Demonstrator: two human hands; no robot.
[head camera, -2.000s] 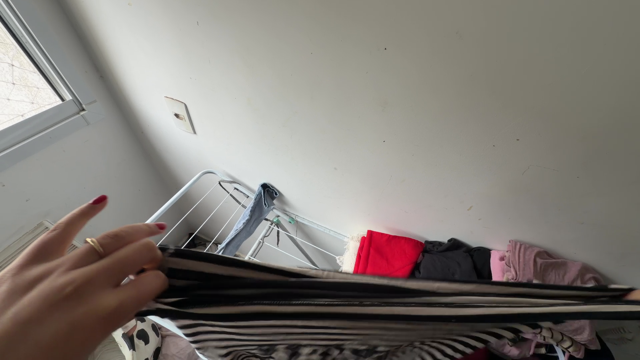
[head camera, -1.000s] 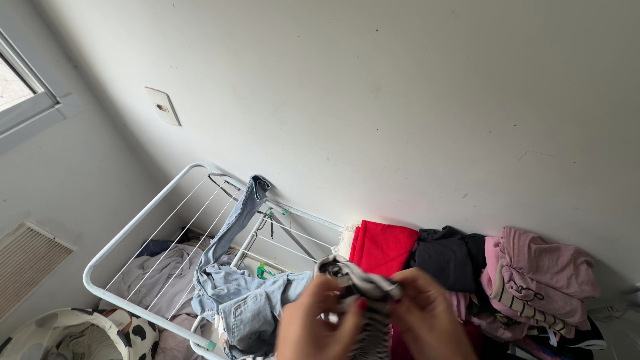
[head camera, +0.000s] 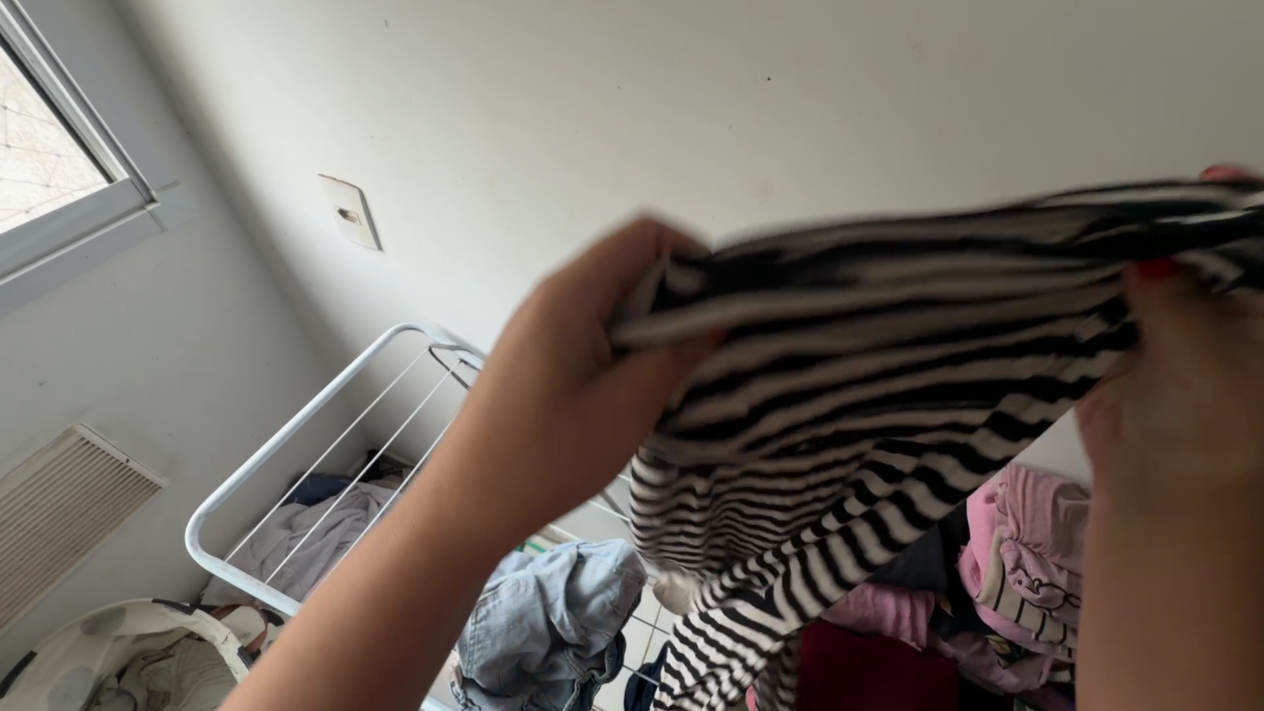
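A black-and-white striped knit garment (head camera: 849, 395) is stretched between my two hands, its lower part hanging down in folds. My left hand (head camera: 592, 365) grips its left end, thumb below and fingers behind the cloth. On the right, my right hand (head camera: 1185, 355) pinches the other side, with a red-nailed thumb in front. The garment is blurred along its upper edge. Below it, light-blue denim (head camera: 553, 622) lies bunched on the drying rack (head camera: 286, 434), left of the hanging stripes.
Pink folded clothes (head camera: 1027, 553) and a dark red cloth (head camera: 869, 667) lie at lower right. A spotted basket (head camera: 109, 632) with clothes stands at lower left, near grey cloth (head camera: 316, 528) beneath the rack. The wall bears a switch plate (head camera: 350, 212) and a vent grille (head camera: 74, 504).
My hands were close together on the bunched striped garment a second ago; now they are raised and apart, with the garment spread between them.
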